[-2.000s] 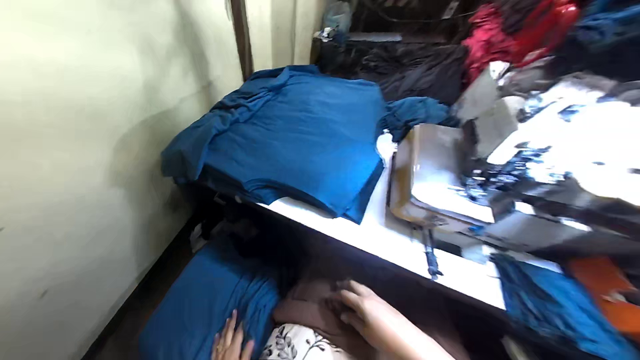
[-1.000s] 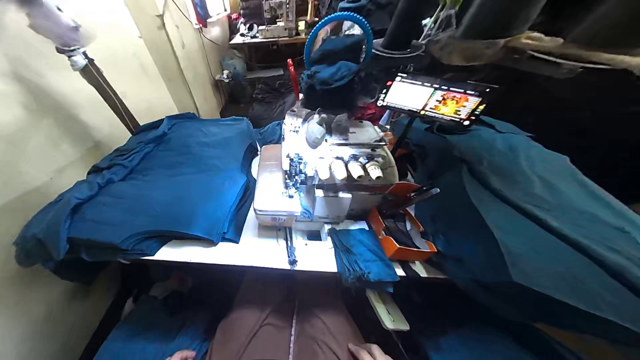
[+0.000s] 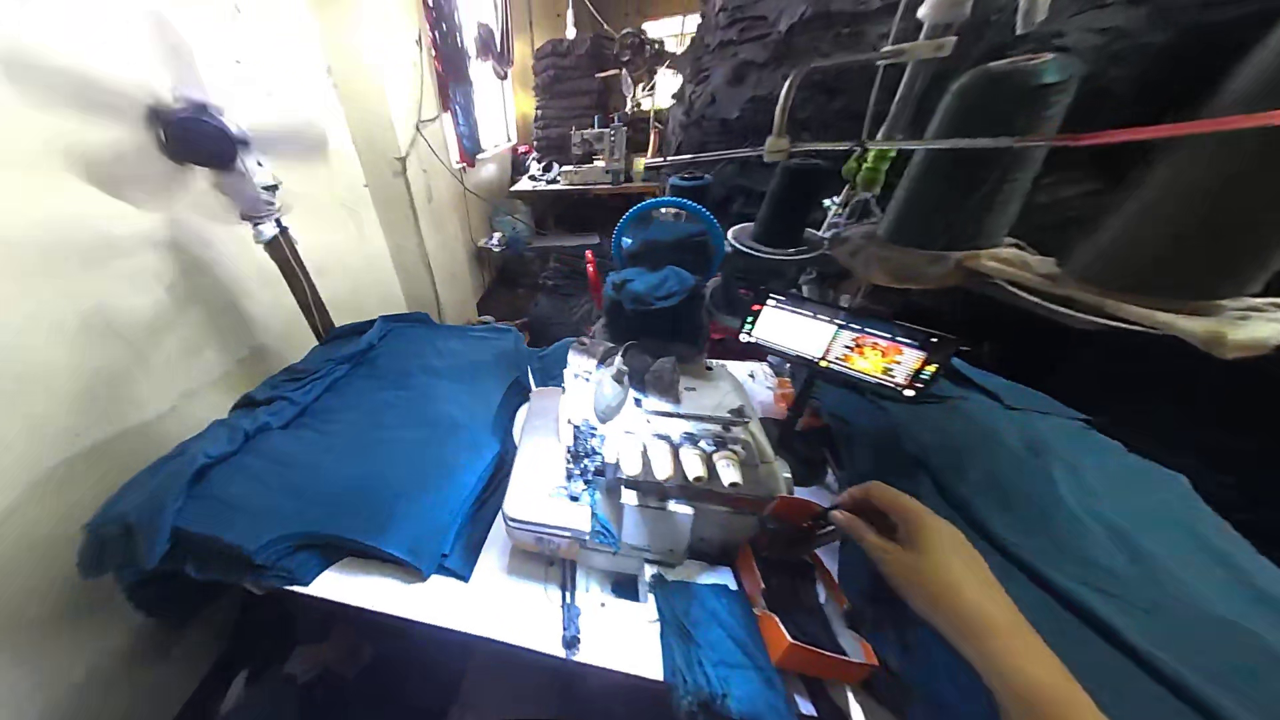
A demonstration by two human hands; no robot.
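My right hand [image 3: 900,540] reaches in from the lower right, thumb and fingertips together on a small dark item above an orange box [image 3: 815,650] that holds dark pieces. What the item is cannot be made out. Just left of the box stands a white overlock sewing machine [image 3: 650,470] with its lamp lit and a scrap of blue fabric near the needle. A bunch of blue fabric [image 3: 715,640] hangs over the table edge in front. On the left lies a stack of blue cut fabric [image 3: 350,450]. My left hand is out of the frame.
A phone [image 3: 845,345] with a lit screen stands on a holder behind the box. Blue-green fabric [image 3: 1070,520] covers the right side. Thread cones [image 3: 980,150] and a metal thread stand hang over the upper right. A fan [image 3: 200,140] is mounted near the left wall.
My right hand has risen from my lap to the orange box. My left hand, at my lap before, has left the view. The view has tilted up.
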